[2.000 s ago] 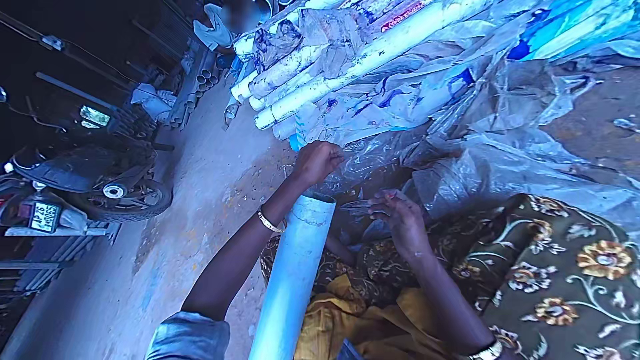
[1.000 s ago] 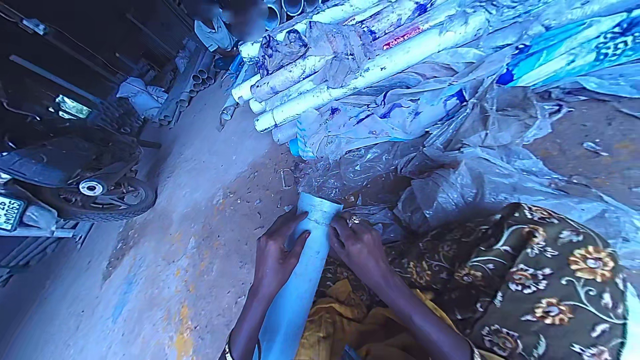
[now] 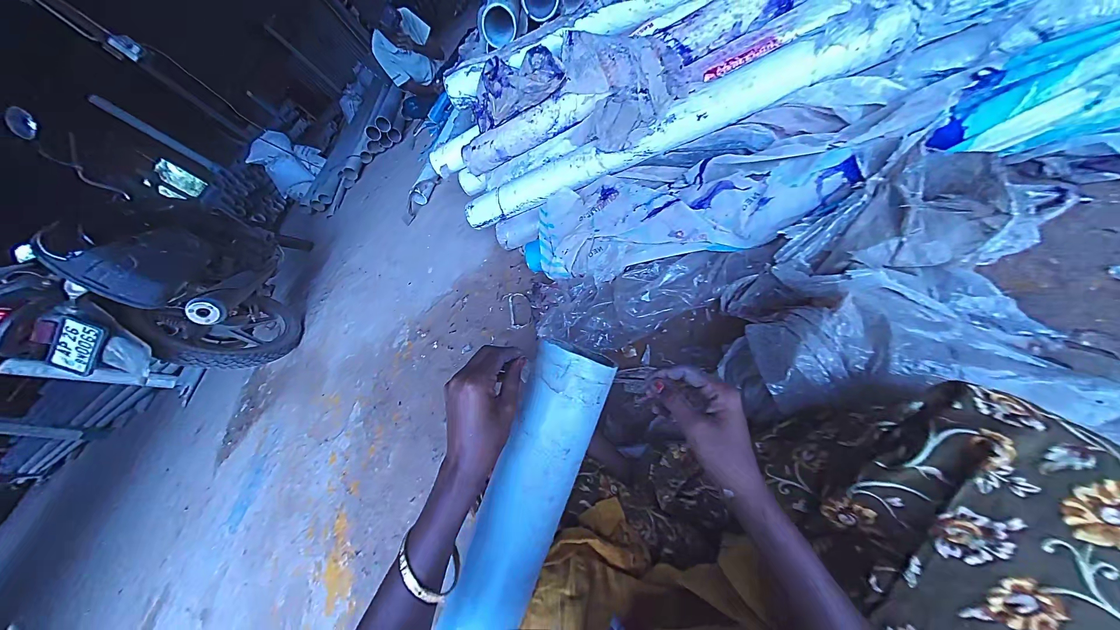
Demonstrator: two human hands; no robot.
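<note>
A pale plastic pipe (image 3: 542, 464) slants up from the bottom of the view, its open end upward and its lower end out of view. My left hand (image 3: 483, 407) is at the pipe's left side near that end, its fingers curled; whether they touch the pipe I cannot tell. To the right of the rim, my right hand (image 3: 704, 420) is off the pipe with thumb and fingers bent toward each other. Thin clear film shows near its fingertips, but I cannot tell if any is pinched. Patterned floral cloth (image 3: 945, 516) covers my lap beside the pipe.
Plastic-wrapped pipes (image 3: 691, 122) lie piled ahead, with loose clear plastic sheeting (image 3: 875, 332) in front of them. A parked motorcycle (image 3: 184, 289) stands at left on the concrete floor (image 3: 350, 350). More pipes (image 3: 376, 131) lie farther back, near a person (image 3: 407, 52).
Both hands were on the pipe's upper end one second ago; my right hand has since come away to the right. Two seconds ago my left hand was above the rim.
</note>
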